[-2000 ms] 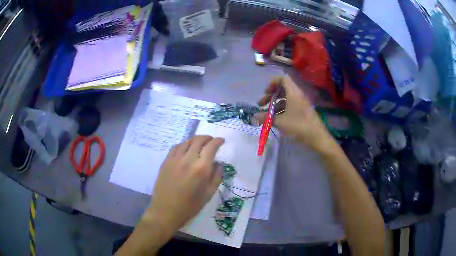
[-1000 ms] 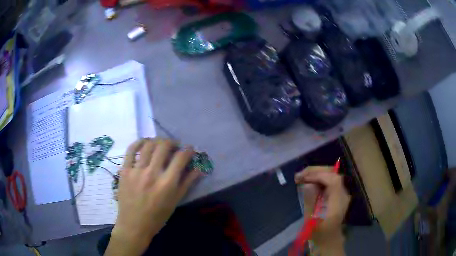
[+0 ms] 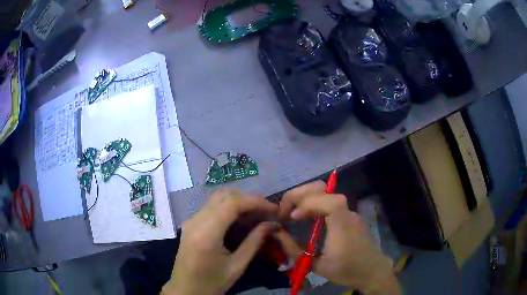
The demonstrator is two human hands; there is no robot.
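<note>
My right hand (image 3: 341, 236) is at the desk's front edge and holds a red marker pen (image 3: 315, 233), tip up. My left hand (image 3: 222, 239) is beside it, fingers curled, fingertips close to the right fingertips. Whether anything small is between them I cannot tell. A green half-round circuit board (image 3: 231, 168) with a thin wire lies on the bare desk just beyond my left hand. Several more boards, one here (image 3: 144, 200), lie on the open notebook (image 3: 164, 222), some with whitish label strips across them. Another board (image 3: 102, 84) lies on the printed sheets (image 3: 52, 196).
Black moulded housings (image 3: 315, 86) in shiny film stand at the right. An oval green ring board (image 3: 216, 31) lies at the back, near a small white part (image 3: 156, 22). Red-handled scissors (image 3: 23, 207) are at the left edge. An open carton (image 3: 430, 184) is below the desk at right.
My left hand has moved right, off the board on the bare desk, and towards me. My right hand has moved left with the pen, beside it. The half-round board now shows fully.
</note>
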